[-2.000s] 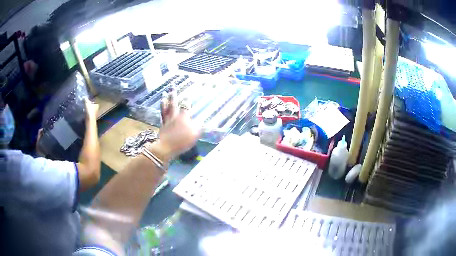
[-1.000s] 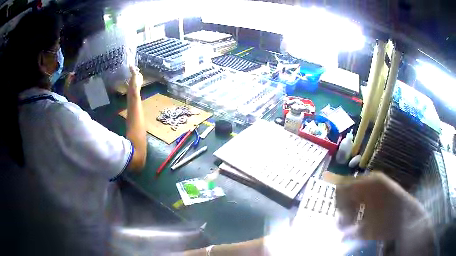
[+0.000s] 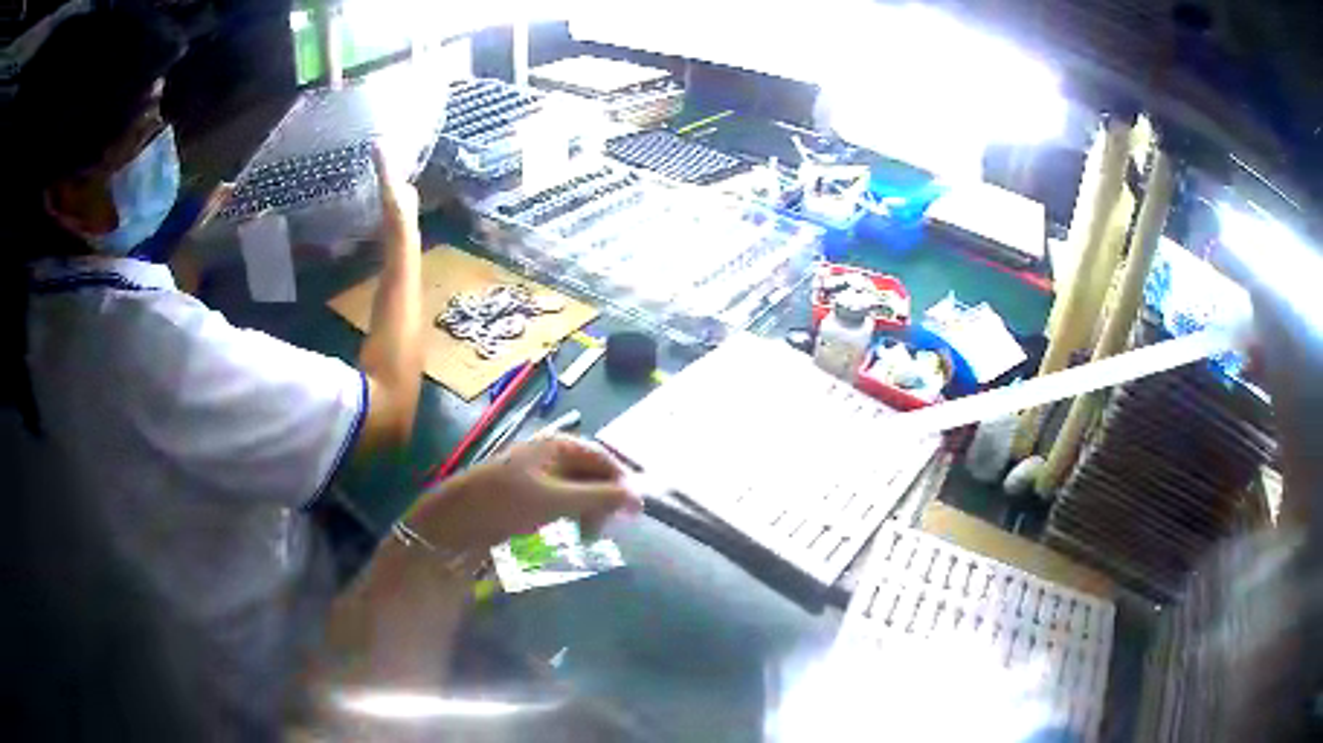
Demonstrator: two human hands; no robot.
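Note:
My left hand (image 3: 580, 482), with a bracelet at the wrist, is over the bench left of the upper white board (image 3: 755, 421). Its thumb and fingers are pinched together on the near end of a pale strip. The strip (image 3: 1081, 383) runs taut in the air across the board to the upper right, its middle blending with the white. My right hand (image 3: 1280, 363) is a blurred shape at the right edge, at the strip's far end; its fingers cannot be made out. A second white board (image 3: 979, 617) with rows of dark dumbbell shapes lies lower right, partly washed out by glare.
A masked co-worker (image 3: 189, 378) at left holds a clear tray (image 3: 312, 174). Metal pieces (image 3: 493, 317) lie on cardboard (image 3: 385, 298), near a red tool (image 3: 467, 436). Clear trays (image 3: 653, 261), red bins (image 3: 907, 375), bottles and pale posts (image 3: 1081, 261) stand behind. Stacked boards (image 3: 1161, 465) are at right.
My left hand has risen from the bottom edge to beside the upper board. My right hand has moved from above the lower board to the right edge. The pale strip now stretches between them.

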